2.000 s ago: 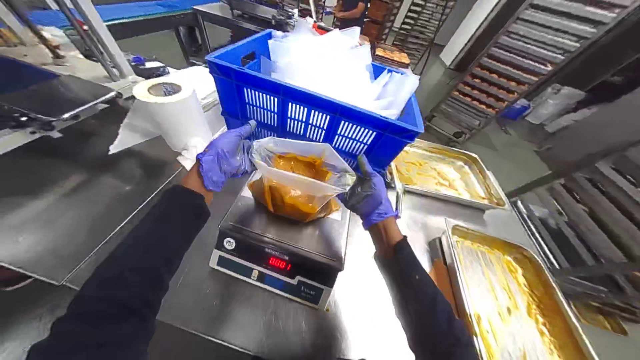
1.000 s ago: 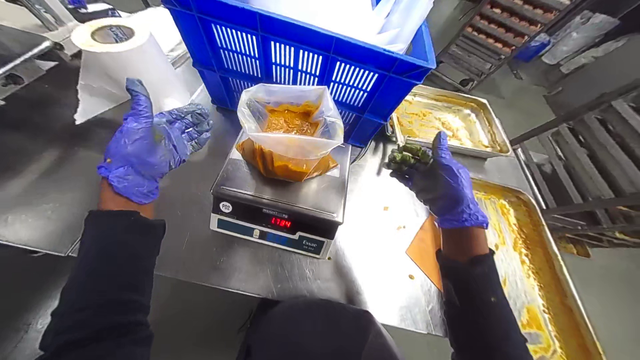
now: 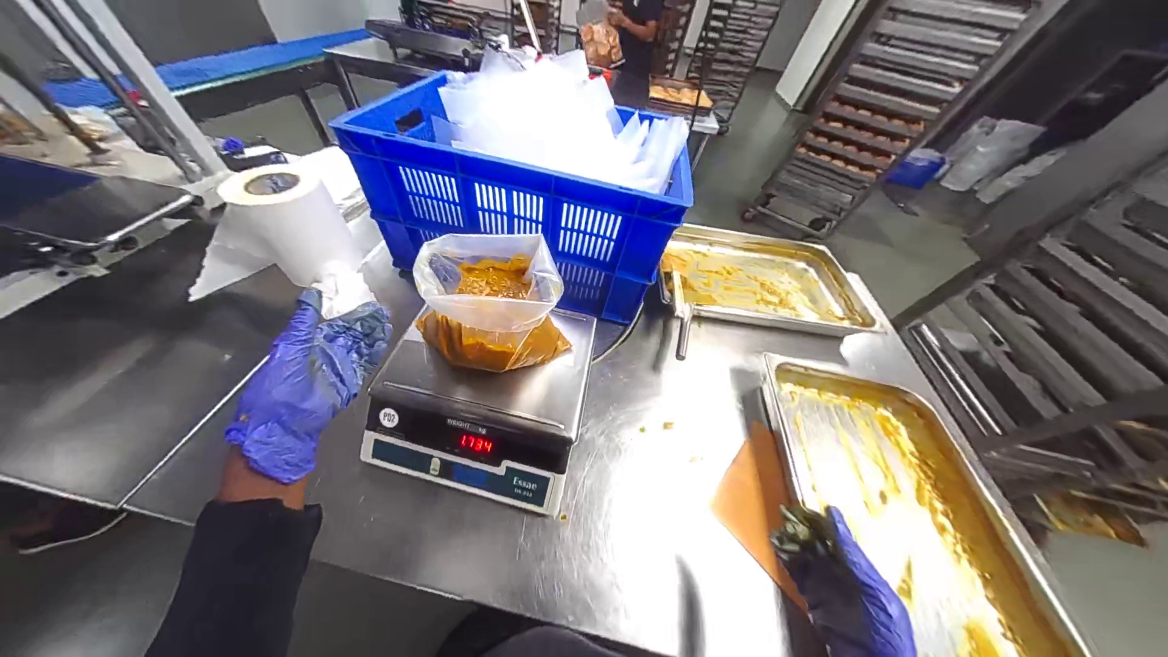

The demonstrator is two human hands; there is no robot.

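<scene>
An open clear plastic bag of orange-brown sauce [image 3: 493,315] stands on the steel pan of a digital scale [image 3: 479,401], whose red display is lit. Left of the scale, my left hand [image 3: 306,388], in a stained purple glove, touches white tissue hanging beside a paper roll [image 3: 297,224]; its grip is partly hidden. My right hand [image 3: 849,579], gloved too, is at the lower right over the near edge of a sauce-smeared steel tray [image 3: 885,493]. Dark green stuff shows at its fingertips; whether it is held or stuck on is unclear.
Behind the scale stands a blue plastic crate [image 3: 511,201] full of clear bags. A second smeared tray [image 3: 766,278] is at its right, with a metal handle [image 3: 683,328] at the edge. An orange-brown sheet [image 3: 753,502] lies beside the near tray. Racks and a person [image 3: 636,46] are farther back.
Both hands let go of the bag between the first and second frames. Since then my left hand has reached the tissue by the roll, and my right hand has moved down over the near tray.
</scene>
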